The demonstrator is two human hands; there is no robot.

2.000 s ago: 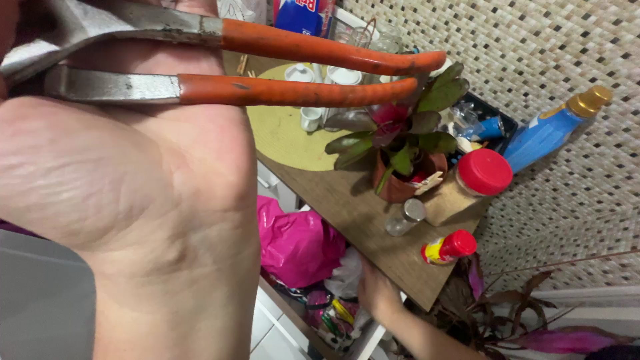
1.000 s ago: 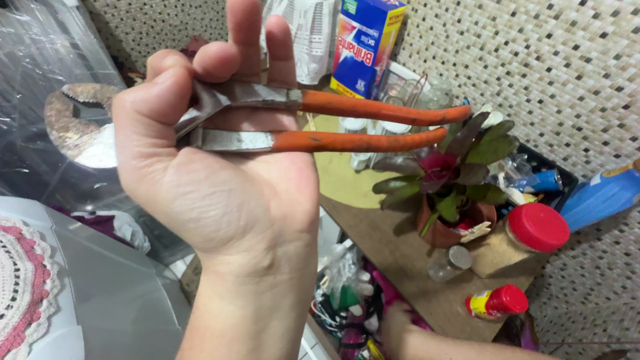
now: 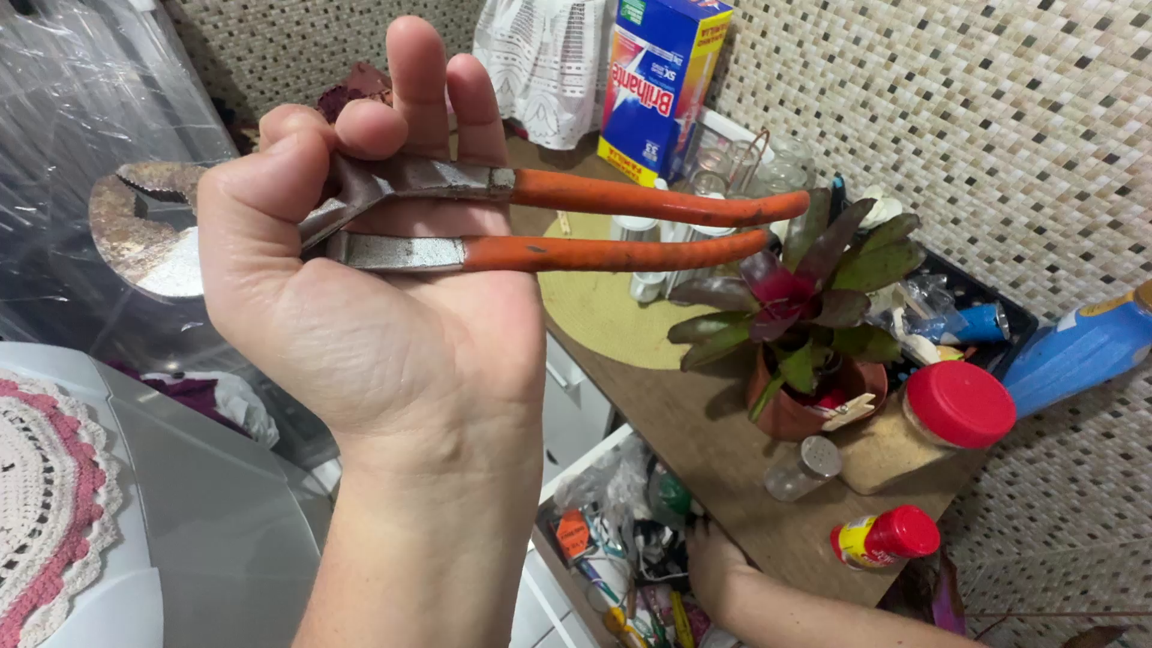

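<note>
My left hand is raised palm up in front of the camera, holding slip-joint pliers. Their orange handles point right, while the rusty jaws stick out left past my thumb. Two of my fingers are extended. At the lower right, my right hand reaches into an open drawer beside the wooden counter. Its fingertips are hidden, so its grip is unclear. The drawer holds clear plastic bags, an orange tag, a yellow item, cables and other small objects.
On the counter stand a potted bromeliad, a red-lidded jar, a glass shaker, a red-capped container, a Brilhante box and glass jars. A crochet doily lies on a grey-white surface at left.
The pliers, held throughout, have come more fully into view as the view shifted. The pink bag seen earlier in the drawer no longer shows; small clutter is visible there beside my right hand.
</note>
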